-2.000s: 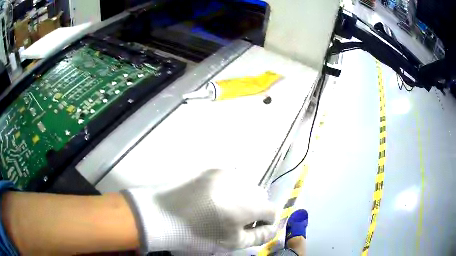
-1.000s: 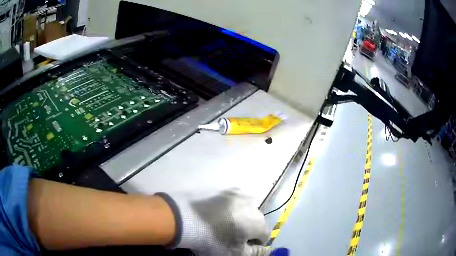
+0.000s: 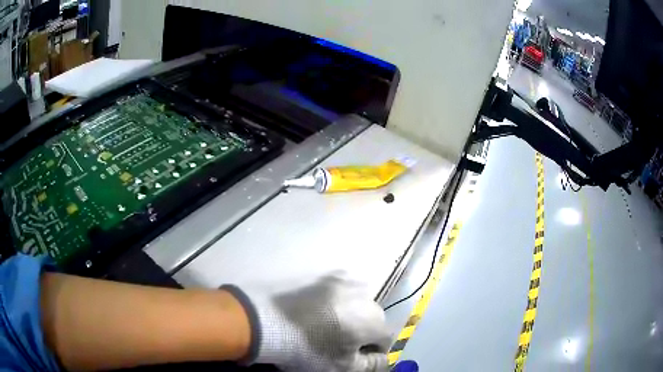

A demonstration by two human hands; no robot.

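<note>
My left hand [image 3: 320, 323], in a white knit glove with a grey cuff, is at the bottom centre. Its fingers curl at the cover's right edge; whether they grip anything is hidden. The yellow glue tube [image 3: 360, 178] lies on the white machine cover [image 3: 291, 232], apart from my hand, its white nozzle [image 3: 299, 182] pointing left at the metal rail. The green circuit board [image 3: 94, 178] sits in its black carrier [image 3: 185, 185] left of the rail, with small white dots on it. My right hand is not in view.
The silver metal rail [image 3: 269, 182] runs between carrier and cover. The dark machine opening [image 3: 291, 80] is behind. A black jointed arm [image 3: 541, 134] stands at the right. A black cable [image 3: 436, 269] hangs beside the cover. Yellow-black tape [image 3: 536, 269] marks the floor.
The view has tilted up and shifted since the oldest frame, showing more of the machine opening. The tube stays lying on the cover. My left hand remains near the cover's right edge.
</note>
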